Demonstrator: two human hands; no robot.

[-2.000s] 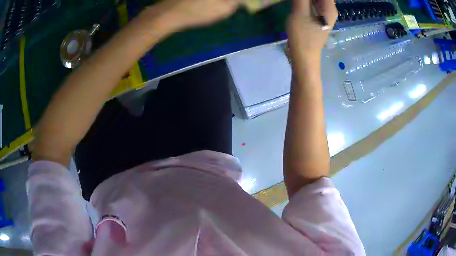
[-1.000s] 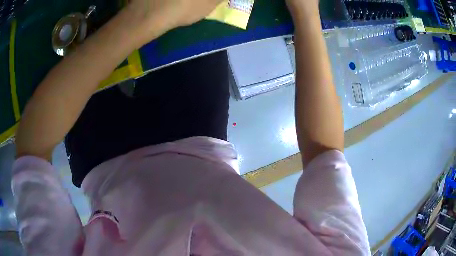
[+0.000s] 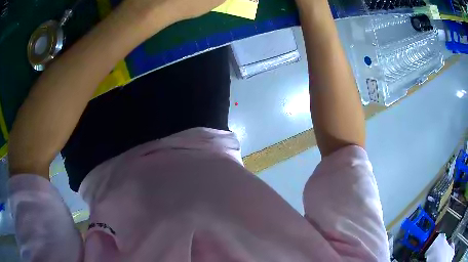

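Observation:
A yellow card [image 3: 240,8] with a bit of a printed label lies on the green bench mat at the top edge of the picture. My left hand [image 3: 197,6] is at the top edge beside the card's left end, cut off, its fingers hidden. My right hand is out of the picture above the top edge; only the forearm and wrist show. The round silver-gold fixture [image 3: 45,45] with a pale centre lies on the mat at the upper left, left of my left forearm, touched by neither hand.
A clear ribbed plastic tray [image 3: 397,56] with a black part [image 3: 422,22] overhangs the right table edge. Dark parts stand in a tray [image 3: 390,4] at the upper right. A white paper stack [image 3: 267,52] is below the table edge. Blue stools [image 3: 418,226] are at the lower right.
The whole view has shifted, so the bench sits higher in the picture. My right hand, holding a dark thing two seconds ago, has left the picture. Less of the yellow card shows than one second ago.

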